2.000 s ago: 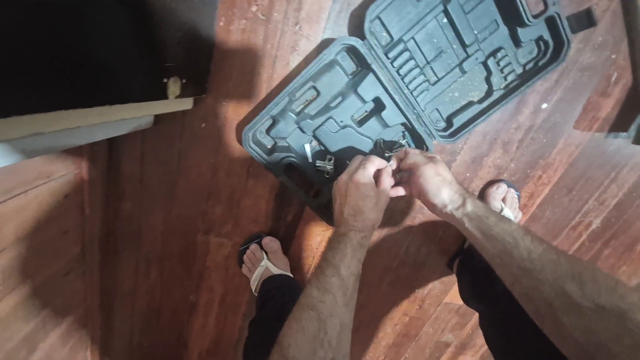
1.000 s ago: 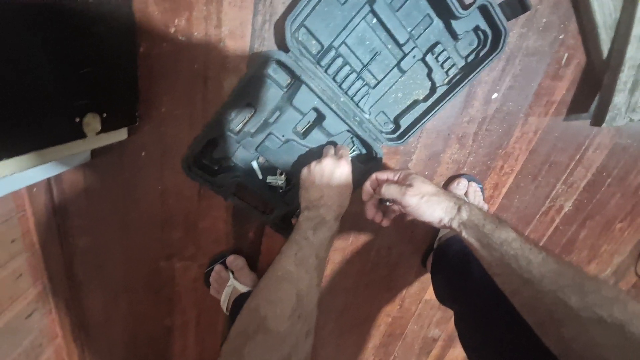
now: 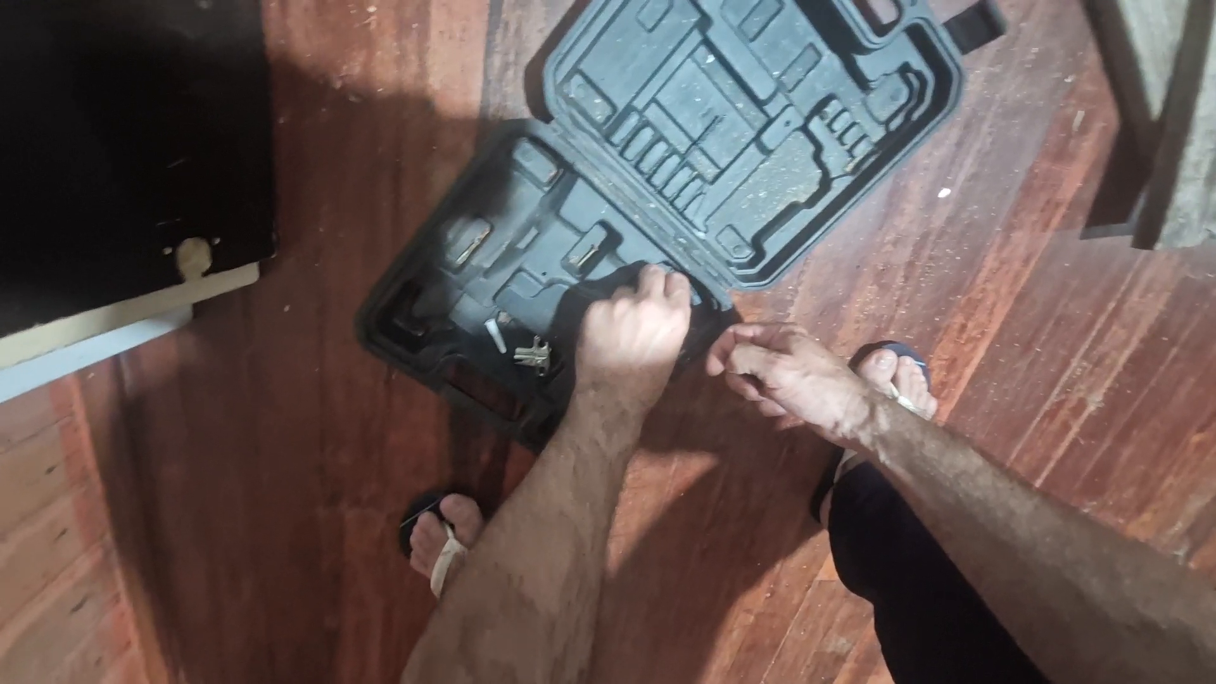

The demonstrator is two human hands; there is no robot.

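Observation:
An open plastic tool case [image 3: 532,275] lies on the wooden floor, its lid [image 3: 712,114] folded back beyond the hinge. My left hand [image 3: 635,337] is over the right part of the lower half, fingers curled down into a compartment; what its fingertips touch is hidden. Just outside the case's near right corner is my right hand [image 3: 784,375], its fingers bent together; whether something small is between them cannot be made out. Left of my left hand, several small metal pieces [image 3: 534,355] rest in the case beside a white cylindrical piece [image 3: 496,336].
My sandalled feet [image 3: 442,541] stand on either side below the case. A dark panel with pale edges [image 3: 142,171] fills the upper left. Weathered wooden boards [image 3: 1173,133] are at the upper right. Small debris dots the floorboards [image 3: 1045,342].
My hands, together two seconds ago at the case's near edge, are now apart. The left is over the case's compartments and the right is outside its corner. The view has shifted.

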